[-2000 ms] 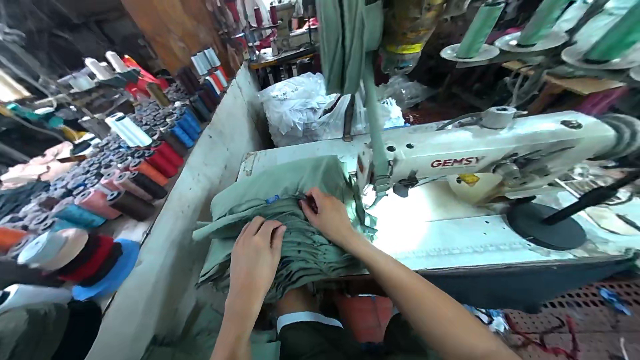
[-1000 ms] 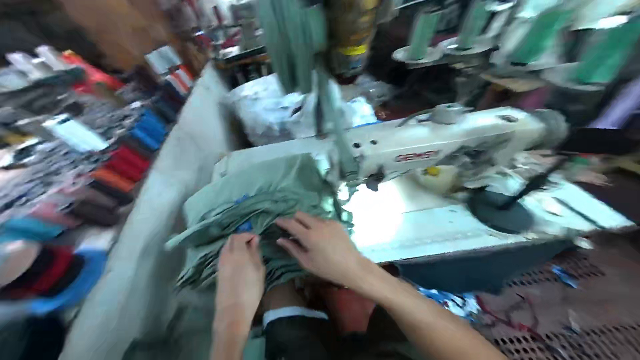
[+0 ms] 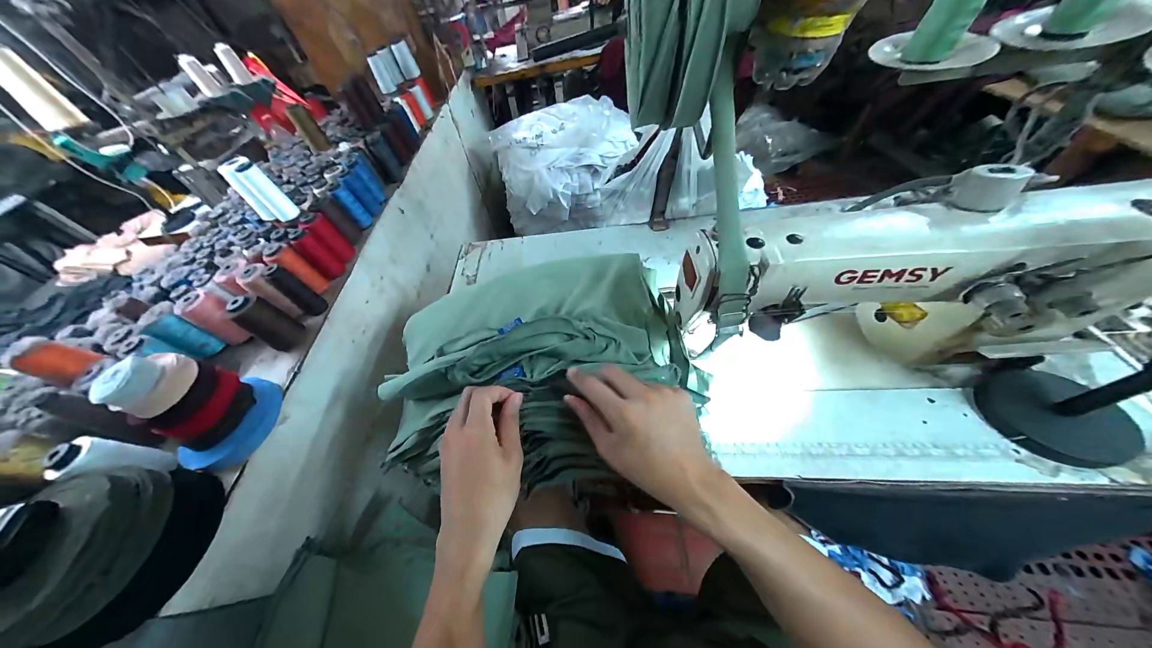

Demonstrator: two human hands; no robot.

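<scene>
A thick pile of green fabric pieces (image 3: 540, 297) lies on the left end of the white sewing machine table (image 3: 810, 432), its layered edges facing me. My left hand (image 3: 483, 432) pinches at the front edge of the pile, thumb and forefinger close together. Just to its right, my right hand (image 3: 634, 423) rests on the same edge with bent fingers, the fingertips partly hidden in the folds. Small blue marks show between layers. Right of the pile stands the Gemsy sewing machine (image 3: 891, 270), its lamp lighting the needle area. A green strip (image 3: 727, 171) hangs down to its head.
A worn white panel (image 3: 360, 342) borders the left side, with many thread spools (image 3: 288, 270) beyond it. Plastic bags (image 3: 576, 162) lie behind the table. Green fabric (image 3: 675, 54) hangs overhead, and green thread cones (image 3: 940, 31) stand at the upper right. More green cloth (image 3: 387, 585) lies below.
</scene>
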